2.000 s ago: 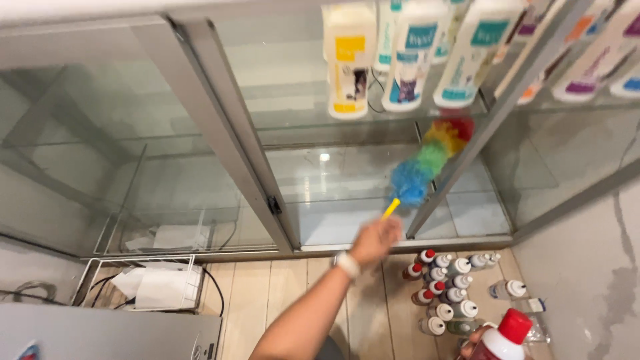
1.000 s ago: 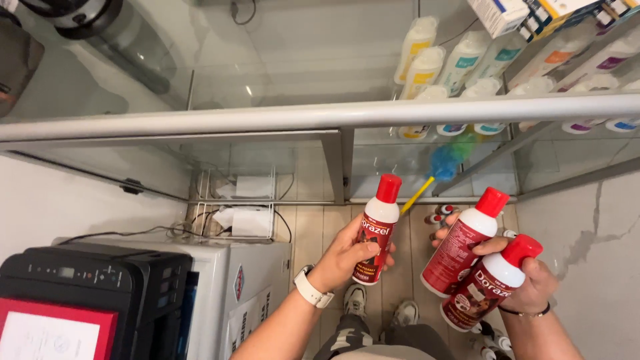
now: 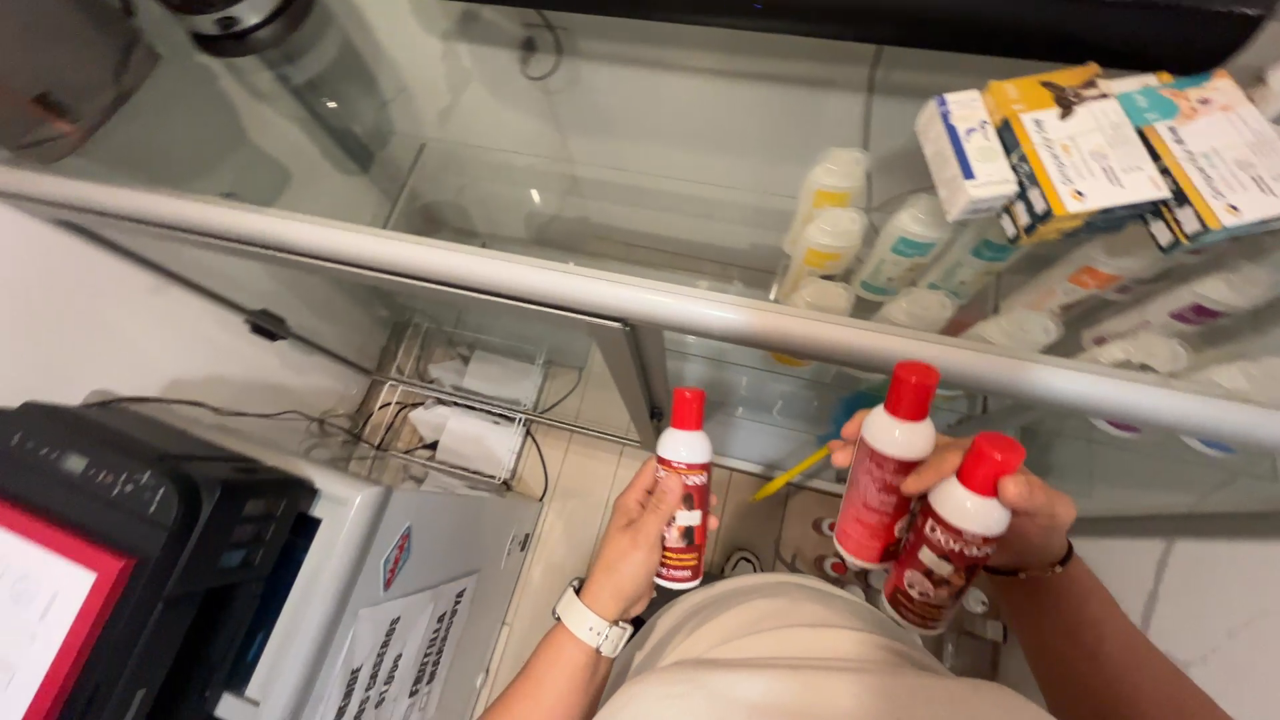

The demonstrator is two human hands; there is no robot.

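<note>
My left hand [image 3: 635,535], with a white watch at the wrist, is closed around one white bottle with a red cap and red label [image 3: 684,490]. In my right hand [image 3: 1030,510] are two more such bottles: one [image 3: 886,470] stands farther left between the fingers, the other [image 3: 955,535] is tilted in front of the palm. A duster's yellow handle [image 3: 792,473] shows between the hands, its blue head [image 3: 845,412] mostly hidden behind the counter rim and my right hand. Below, partly hidden by my right hand and the bottles, more red-capped bottles [image 3: 826,526] stand on the floor.
The glass display counter's pale rim [image 3: 560,290] crosses the view. Behind its glass are bottles with yellow labels [image 3: 826,240] and teal labels [image 3: 903,248]. Several boxes [image 3: 1085,150] lie at the upper right. A black printer [image 3: 120,540] sits on a white appliance [image 3: 400,540] at left, near a wire rack [image 3: 465,440].
Two seconds ago my left hand held the duster by the open cabinet; now it holds a bottle. The right-hand bottles have come fully into view. The view has shifted up over the counter top.
</note>
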